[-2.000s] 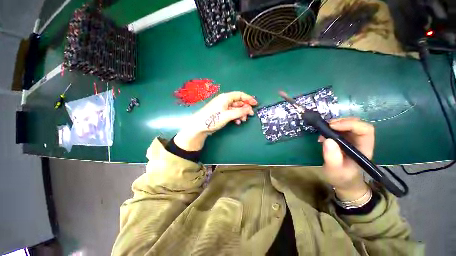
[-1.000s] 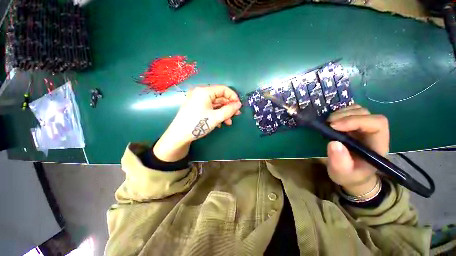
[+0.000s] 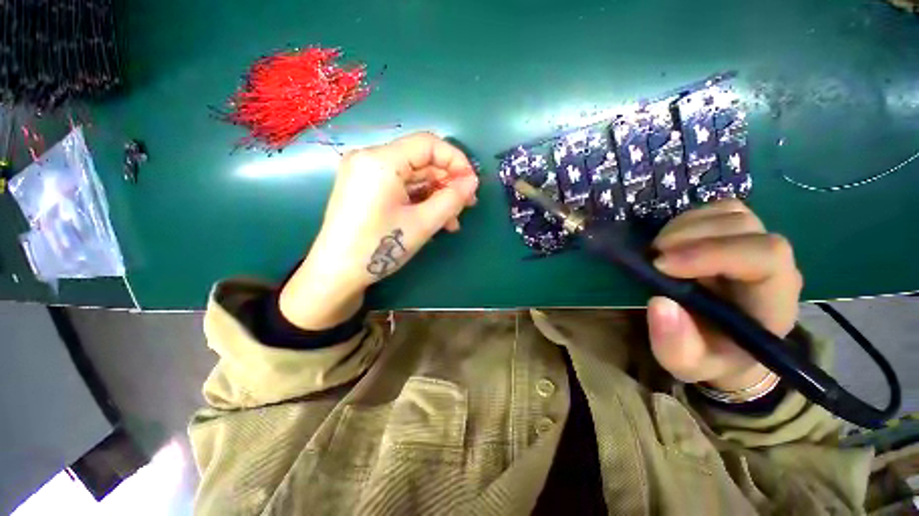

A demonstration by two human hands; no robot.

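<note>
My right hand [image 3: 720, 297] holds the black handle of the soldering iron [image 3: 695, 297]. Its brass-coloured tip points up and left over the left end of the PCB panel [image 3: 655, 156], which lies flat on the green benchtop. Whether the tip touches the panel I cannot tell. My left hand [image 3: 398, 217] is left of the panel, thumb and fingertips pinched together. A bit of red shows between the fingers, seemingly a lead wire, mostly hidden. The red wire pile [image 3: 297, 96] lies beyond and left of my left hand.
Stacked PCB panels [image 3: 58, 48] stand at the far left back. A clear plastic bag [image 3: 69, 217] lies at the left, with a tiny dark component cluster [image 3: 133, 159] beside it. A thin silvery strand [image 3: 846, 187] curves at the right. The bench edge [image 3: 474, 308] runs before me.
The view has moved closer and lower over the bench, so the fan and cardboard have mostly left the picture. The iron's tip is now nearer the panel's left end. My left hand keeps its pinch.
</note>
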